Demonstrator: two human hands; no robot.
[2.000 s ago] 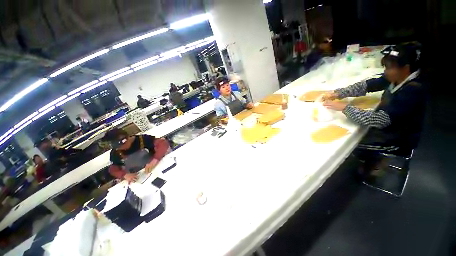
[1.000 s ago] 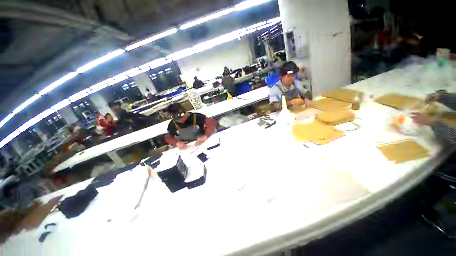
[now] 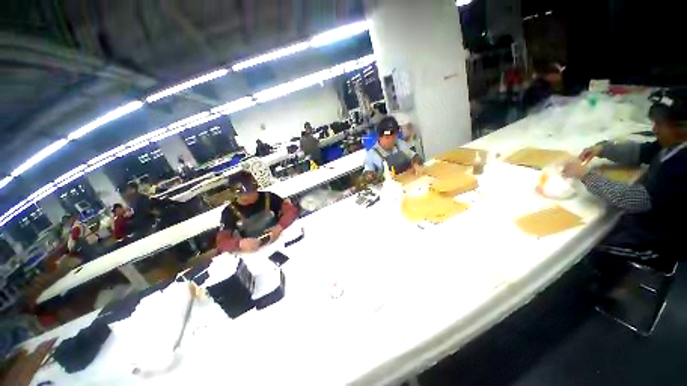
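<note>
Neither of my hands is in the picture. A long white table (image 3: 377,301) runs in front of me. On its left part stand stacks of black pieces with pale faces (image 3: 232,286), beside a white crumpled sheet or wrap (image 3: 154,324). A dark heap of black pieces (image 3: 83,347) lies further left. Tan panels (image 3: 433,205) lie in low stacks at the middle right, and a single tan panel (image 3: 550,220) lies nearer the right edge. A small pale round item (image 3: 337,289) lies on the table.
An aproned person (image 3: 252,215) sits across the table, another (image 3: 392,151) further right, and a third (image 3: 663,173) at the right edge with a metal-legged chair (image 3: 640,301). Clear plastic wrap (image 3: 580,113) lies at the far end. A white pillar (image 3: 422,71) stands behind; dark floor (image 3: 520,339) shows below right.
The view swung left, then partly back right. The right-hand person, cut off a second ago, shows again more fully. The person behind the black stacks has the head a little more upright than two seconds ago.
</note>
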